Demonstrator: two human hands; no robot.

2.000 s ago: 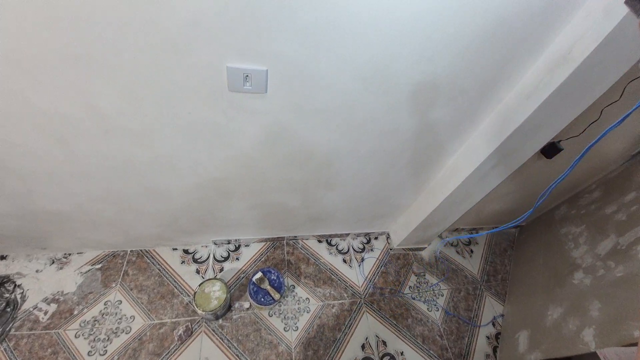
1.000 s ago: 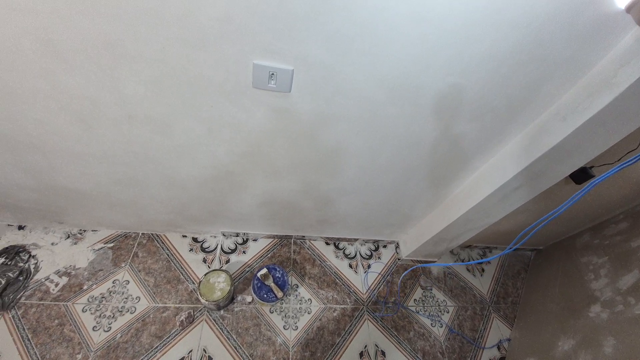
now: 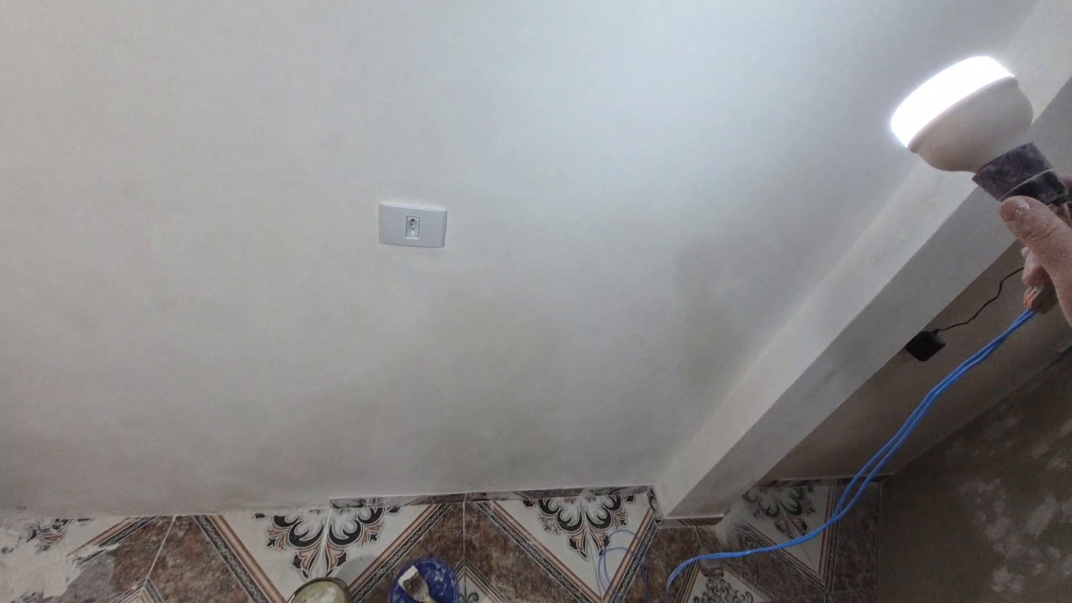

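My right hand (image 3: 1045, 243) enters at the right edge, dusted with white, its fingers closed around a black lamp socket (image 3: 1020, 173) and its wiring. A lit light bulb (image 3: 963, 113) sits in the socket, its glowing end turned up and left toward the white wall (image 3: 536, 335). Twin blue wires (image 3: 913, 419) run from below the hand down to the floor. A white outlet plate (image 3: 412, 225) is set in the wall, left of the bulb. My left hand is out of view.
At the bottom edge, on the patterned tile floor (image 3: 193, 561), stand an open can (image 3: 321, 591) and a blue container (image 3: 425, 581) with a putty knife (image 3: 415, 583) on it. A pilaster (image 3: 804, 368) juts out at right. A black plug adapter (image 3: 925, 345) hangs beyond it.
The lit bulb and my right hand have come into view at the right. The view has tilted upward, so the can and blue container now sit at the bottom edge.
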